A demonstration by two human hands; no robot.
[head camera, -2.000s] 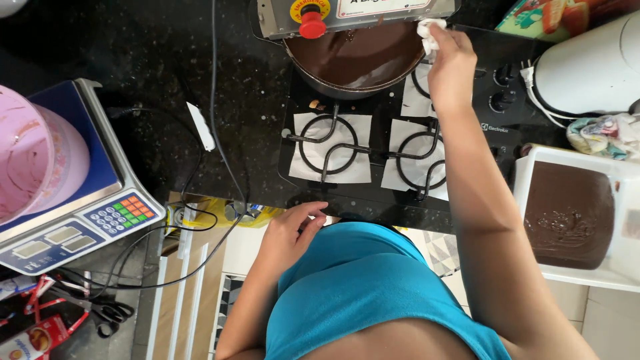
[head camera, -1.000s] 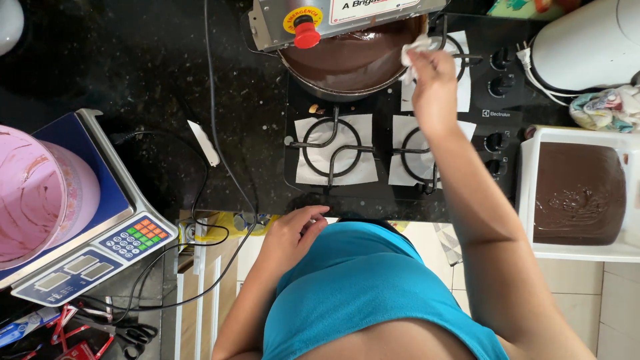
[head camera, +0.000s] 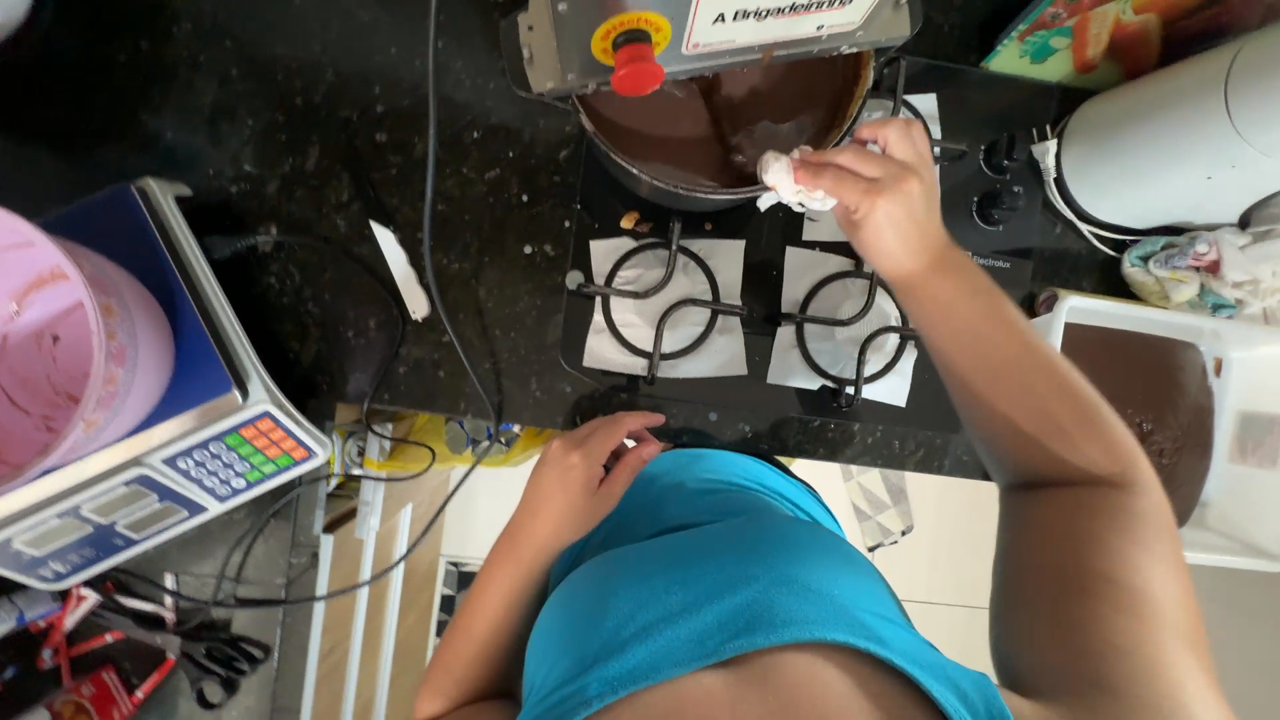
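Note:
My right hand (head camera: 885, 190) grips a crumpled white paper towel (head camera: 795, 182) against the near right rim of a large round pot (head camera: 660, 190). Smooth brown chocolate mixture (head camera: 650, 135) fills the pot, which stands on a black glass gas cooktop (head camera: 760, 225). A metal machine head with a red emergency button (head camera: 637, 68) sits over the pot's far side and hides part of it. My left hand (head camera: 595, 465), with loosely curved fingers and nothing seen in it, rests by my blue top at the counter's front edge.
On the left, a pink bucket (head camera: 125, 340) stands on a digital scale (head camera: 240, 370). A black cable (head camera: 430, 200) crosses the dark counter. Scissors (head camera: 215, 660) lie at lower left. At right are a white tub of chocolate (head camera: 1240, 400), a bunched cloth (head camera: 1190, 270) and a white appliance (head camera: 1180, 140).
My right hand has moved with the paper towel along the pot's rim, from its right side toward the near side. My left hand has stayed near the counter's edge.

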